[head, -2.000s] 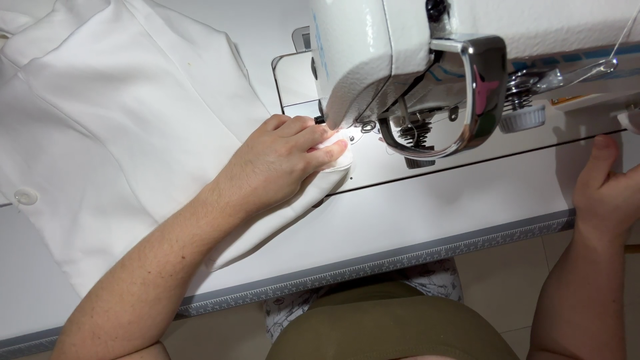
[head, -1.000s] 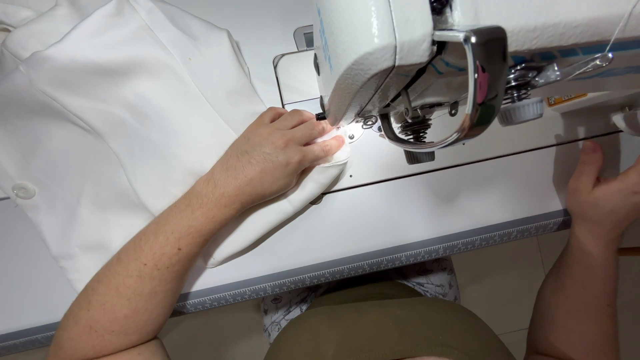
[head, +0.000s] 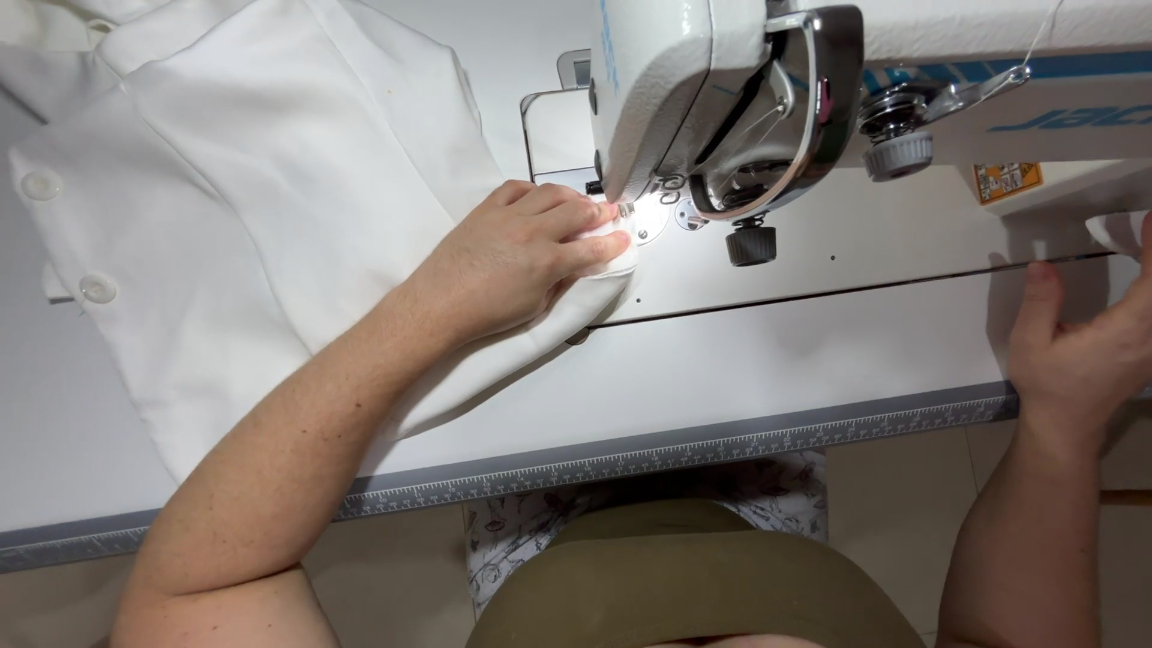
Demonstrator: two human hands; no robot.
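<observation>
A white buttoned garment [head: 360, 153] lies spread over the left of the sewing table. My left hand [head: 522, 252] grips its folded edge between thumb and fingers, close beside the presser foot and needle area of a white industrial sewing machine [head: 661, 81]. The needle itself is hidden behind the machine head. My right hand [head: 1080, 342] rests at the far right, fingers apart and partly cut off by the frame edge. Near its fingertips is a white rounded part [head: 1116, 232] that I cannot identify.
A measuring tape strip [head: 630, 468] runs along the table's front edge. Thread tension knobs [head: 898, 153] and a metal lever guard [head: 837, 90] project from the machine. An orange warning label [head: 1008, 182] is on the machine. My lap is below the table edge.
</observation>
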